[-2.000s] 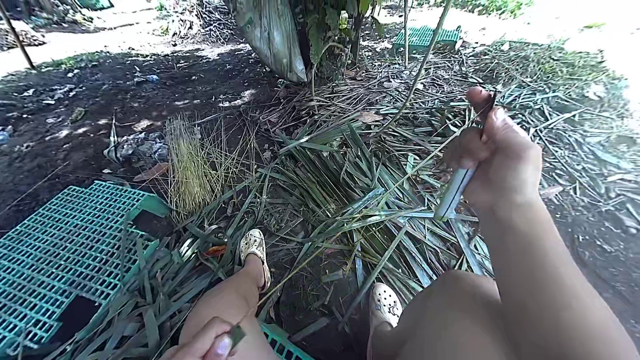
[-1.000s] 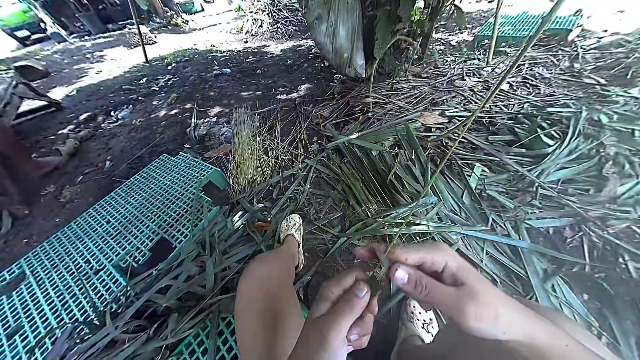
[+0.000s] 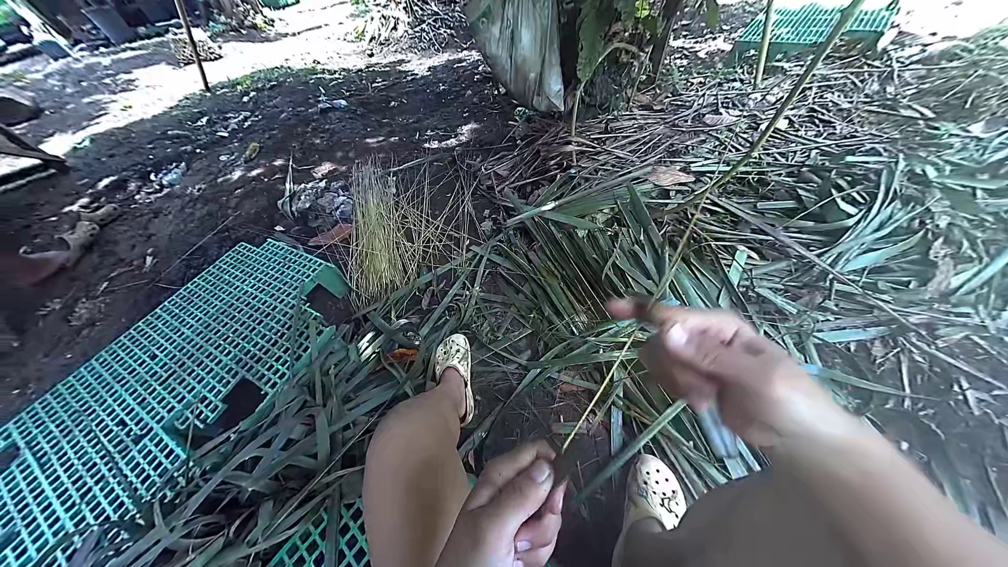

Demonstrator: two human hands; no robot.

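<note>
My left hand (image 3: 512, 508), low in the middle, grips the near end of a palm leaflet whose thin yellowish midrib (image 3: 602, 390) stretches up and right. Above and to its right, my right hand (image 3: 720, 362) is closed around a knife, blurred, its pale handle (image 3: 717, 431) showing below the fist. The midrib runs up to the right fingers; the blade is mostly hidden there. A narrow green strip (image 3: 630, 450) slants below the right hand. Stripped and whole green leaflets (image 3: 567, 268) lie beyond my hands, and a bundle of thin pale midribs (image 3: 376, 244) stands left of them.
Green plastic grating (image 3: 157, 378) lies at left, partly under loose leaf strips (image 3: 315, 449). Another green plastic piece (image 3: 819, 27) is at the upper right. A pale sack (image 3: 524, 55) hangs by a plant. Another person's foot (image 3: 67, 244) shows at the left edge.
My hands were together one second ago; now the right hand is up and to the right of the left, with the thin midrib stretched between them.
</note>
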